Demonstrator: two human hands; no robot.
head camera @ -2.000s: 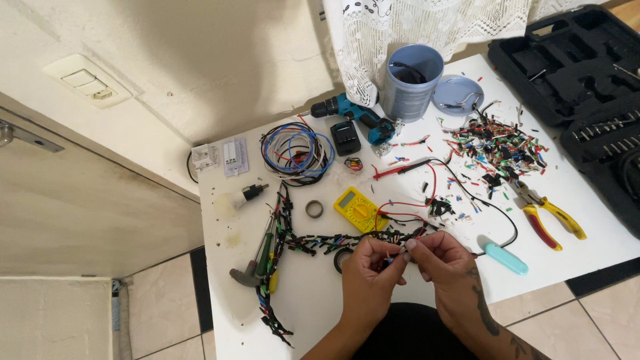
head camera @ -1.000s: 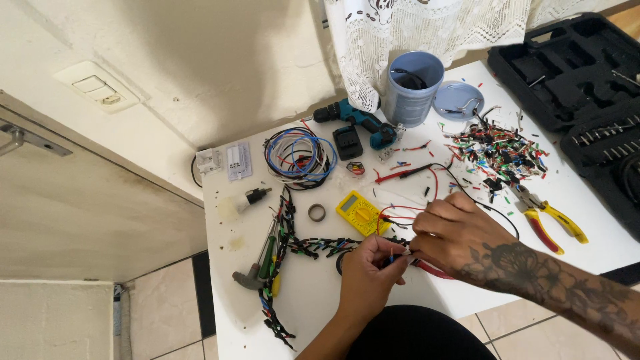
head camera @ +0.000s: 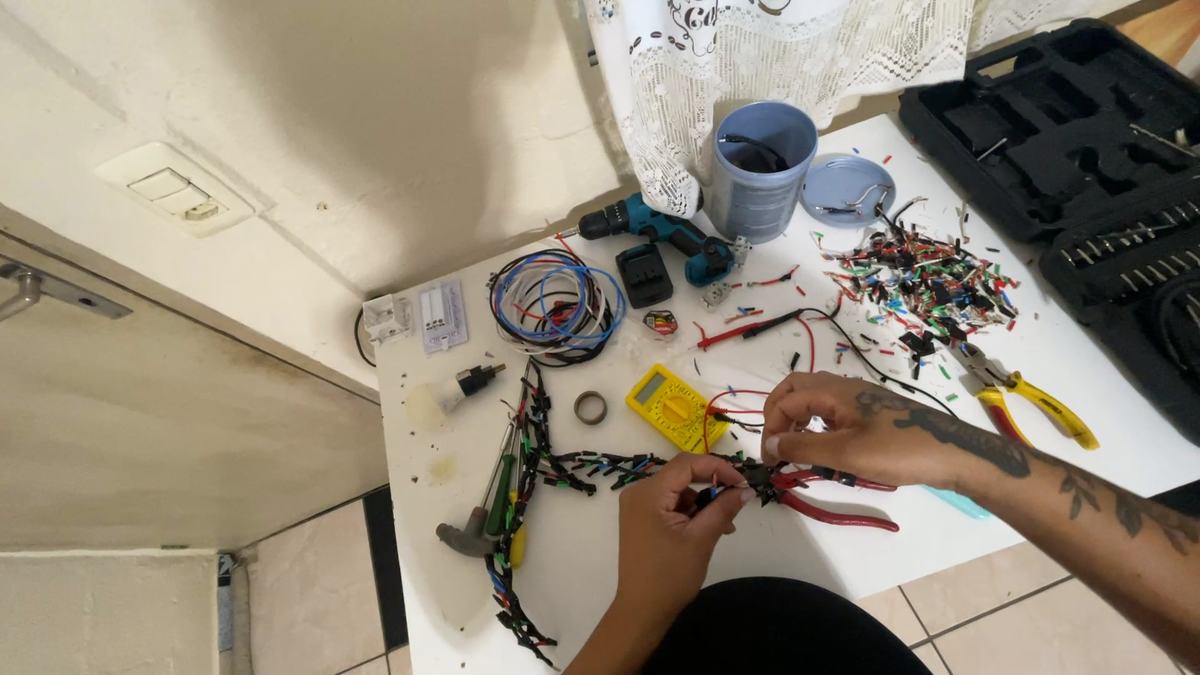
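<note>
My left hand [head camera: 680,516] pinches a short piece of electrical wire [head camera: 714,489], dark and blue, between thumb and fingers. My right hand [head camera: 811,422] hovers just above and to the right, fingers bent downward; whether it holds anything cannot be seen. Beneath and beside it are red-handled pliers [head camera: 839,512], their jaws hidden among dark wire pieces. A long chain of taped wire pieces [head camera: 534,412] runs from near my hands to the left and down the table. Beyond my hands lies a yellow multimeter [head camera: 677,407] with red and black leads.
Yellow-and-red cutting pliers [head camera: 1031,398] lie right, below a heap of wire scraps [head camera: 928,281]. Behind stand a blue tub [head camera: 761,178] and a cordless drill [head camera: 666,234]. A coil of wires [head camera: 553,305], a tape roll [head camera: 591,407] and a hammer [head camera: 469,534] lie left; an open tool case [head camera: 1050,122] is far right.
My right hand has come away from the left fingertips where both met two seconds ago, and its forearm now reaches in from the right. The red-handled pliers now show more fully.
</note>
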